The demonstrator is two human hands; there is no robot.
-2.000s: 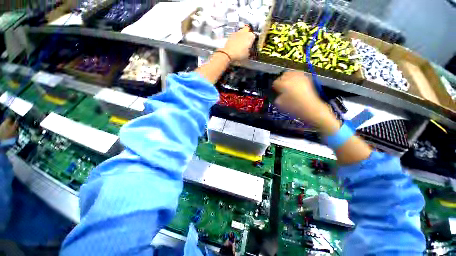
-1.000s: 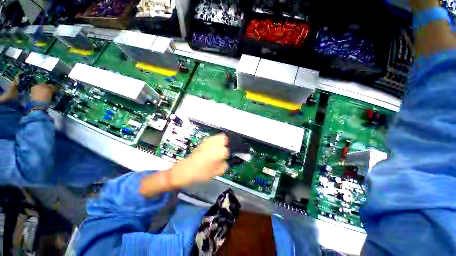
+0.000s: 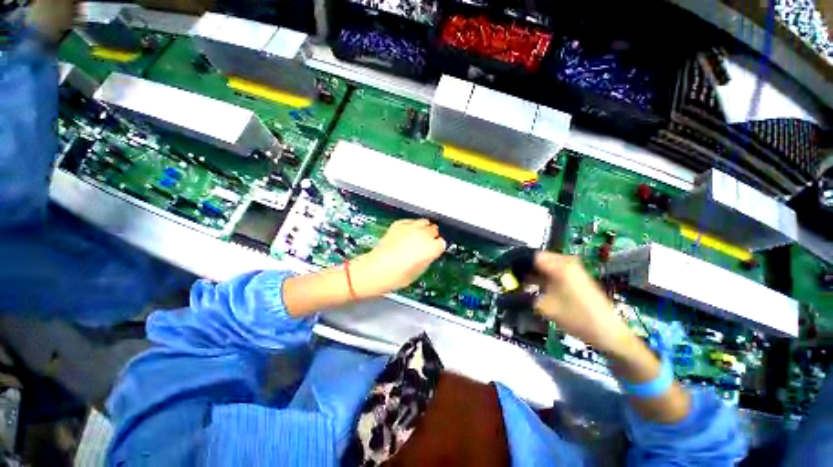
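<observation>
A green circuit board [image 3: 361, 202], crowded with small parts, lies in front of me with a long silver heat sink [image 3: 438, 193] and a tall finned heat sink [image 3: 493, 123]. My left hand [image 3: 397, 260] is over its middle, just in front of the long heat sink, fingers curled together; whatever is between them is hidden. My right hand [image 3: 574, 299] is over the board's right end, blurred, with dark shapes at its fingertips and a small yellow component [image 3: 509, 280] pinched there. A light blue band is on the right wrist.
More boards stand in the row to the left [image 3: 183, 150] and right [image 3: 594, 196]. Behind are a red parts bin [image 3: 496, 41], blue-purple parts bins [image 3: 603, 75] and striped trays [image 3: 776, 137]. The conveyor's metal edge [image 3: 173, 239] runs in front. Another person's blue sleeve [image 3: 27, 137] is at the left.
My right hand has come down from the upper right to the board, with the yellow component at its fingertips. My left hand remains over the board, slightly further right and higher in view.
</observation>
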